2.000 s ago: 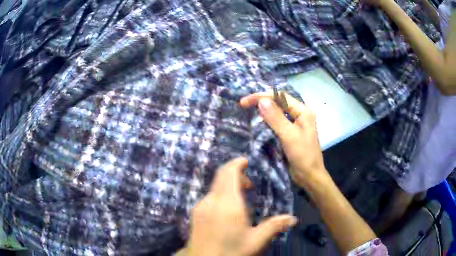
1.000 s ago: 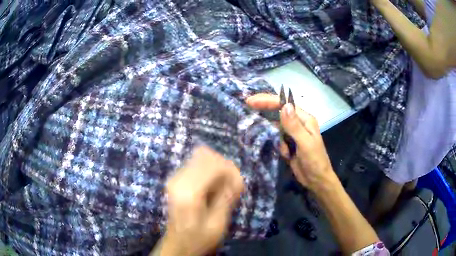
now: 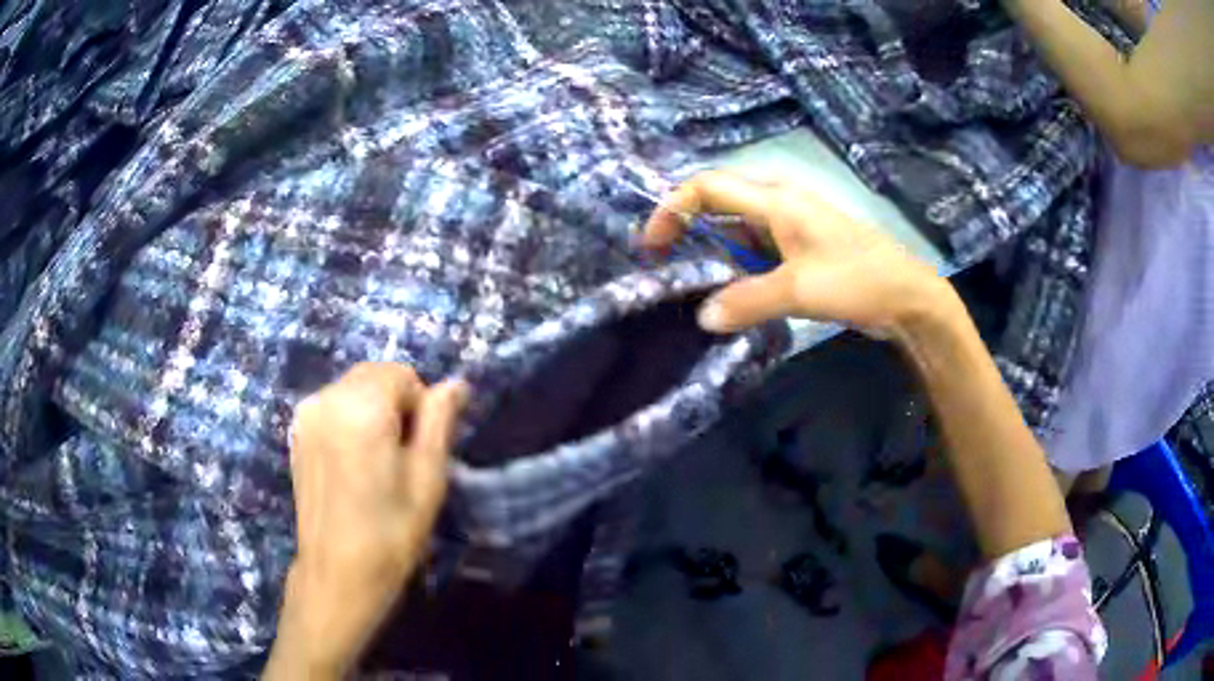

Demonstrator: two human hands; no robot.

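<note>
A plaid jacket point(image 3: 306, 253) in blue-grey, white and dark check covers most of the view. Its sleeve end point(image 3: 573, 466) is spread into a long oval that shows dark purple lining point(image 3: 599, 379) inside. My left hand point(image 3: 366, 466) grips the left end of the opening between thumb and fingers. My right hand point(image 3: 812, 260) is at the right end, its thumb on the rim. Thread snips point(image 3: 726, 245), showing as a blue piece, lie within the right hand; their blades are not clearly visible.
More plaid garments point(image 3: 919, 107) lie at the back and right. A pale worktable corner point(image 3: 865, 213) shows behind my right hand. Another person's arm point(image 3: 1092, 80) is at the upper right, above a blue stool point(image 3: 1172, 532). Dark tufts point(image 3: 806, 583) lie on the grey floor.
Both hands have taken hold of the sleeve end and opened it, exposing the lining. The left hand moved left. The right hand turned inward, and the snips' blades no longer point up.
</note>
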